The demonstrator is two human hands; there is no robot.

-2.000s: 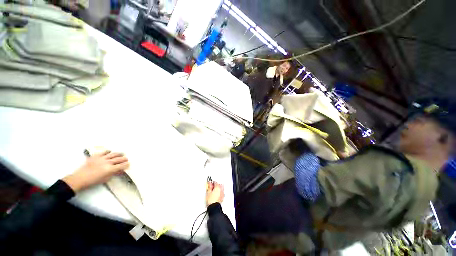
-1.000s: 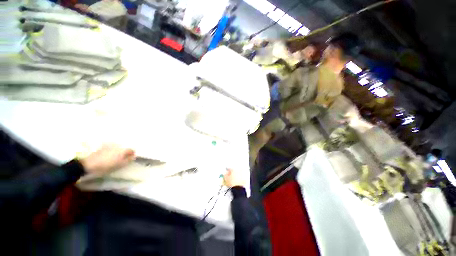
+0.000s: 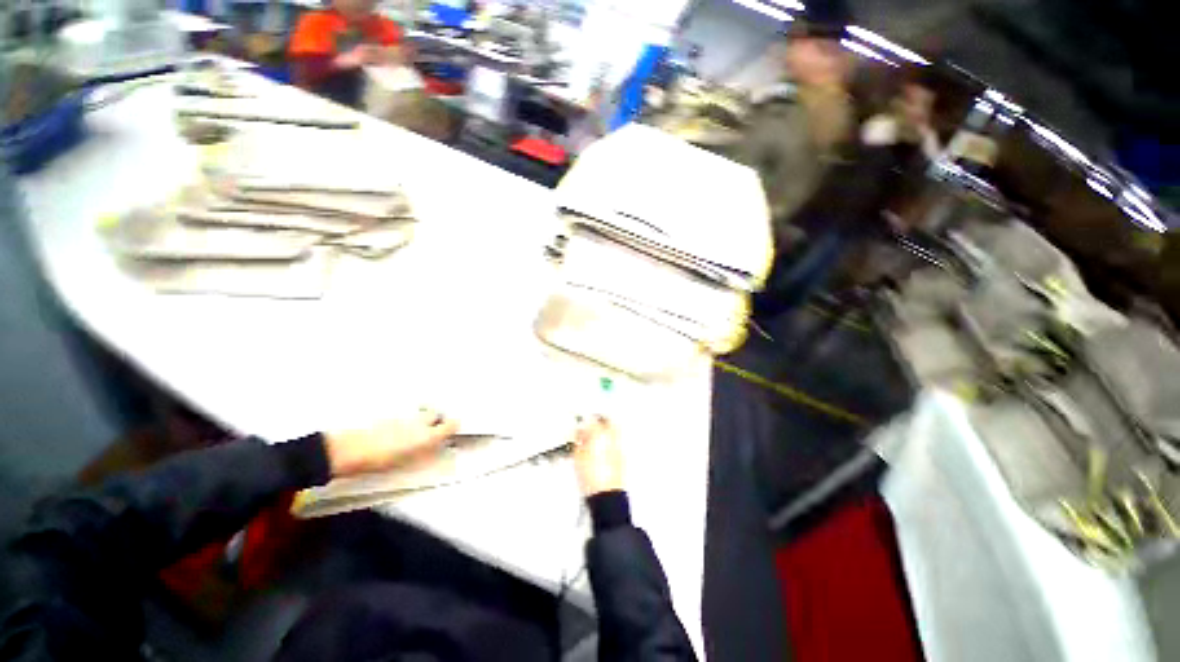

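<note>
A beige bag body (image 3: 388, 489) with a yellow edge at its left end lies flat near the front edge of the white table (image 3: 453, 343). My left hand (image 3: 388, 444) rests on its upper side; small dark spots show at the fingertips. My right hand (image 3: 598, 453) is at the bag's right end, where a thin dark line meets the fingers. Blur and glare hide whether the fingers pinch anything. A small green piece (image 3: 606, 384) lies just beyond my right hand. A dark cord (image 3: 569, 582) hangs below my right forearm.
Stacked bag bodies (image 3: 660, 259) stand beyond my right hand, and another pile (image 3: 272, 220) is at the far left. A person in orange (image 3: 347, 52) is behind the table. Another person (image 3: 809, 123) stands beyond the stack. A red surface (image 3: 848, 588) and heaped bags (image 3: 1035, 349) are at right.
The view has swung, so the table and stacks sit further right. The bag body lies flatter and closer to my right hand. The person at right is now further back.
</note>
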